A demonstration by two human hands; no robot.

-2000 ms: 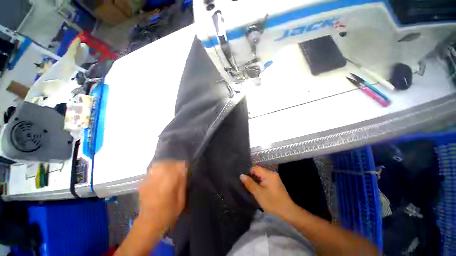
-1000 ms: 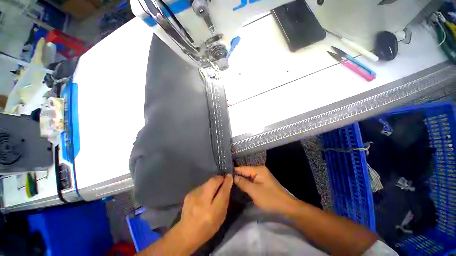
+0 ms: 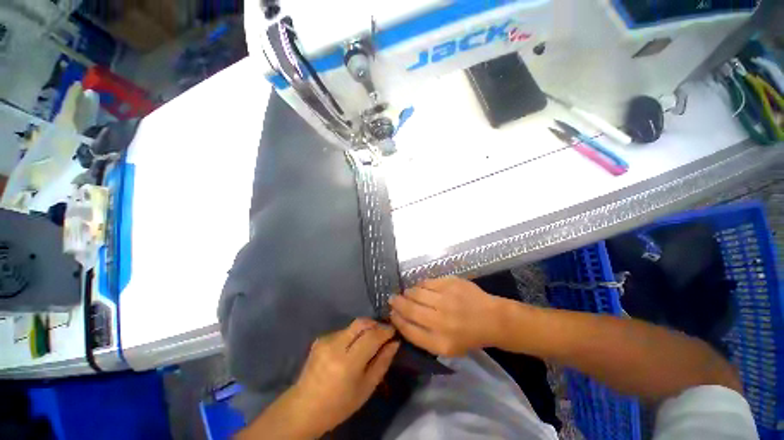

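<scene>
A dark grey garment piece lies on the white table and hangs over its front edge. A band with pale stitch lines runs along its right side, its far end under the presser foot area of the white and blue JACK sewing machine. My left hand is closed on the near end of the garment, its fingertips partly hidden in the cloth. My right hand grips the band's edge beside it at the table's front edge. The hands nearly touch.
A black flat pad, pink and blue snips and a round black object lie right of the needle. A blue crate with dark pieces stands at the lower right. Another machine stands left. Green and yellow handles show at the far right.
The loosely angled cloth now lies straight, with the stitched band running towards me. Both hands have come together at its near end. Since the last frame my right hand has turned over the band's edge.
</scene>
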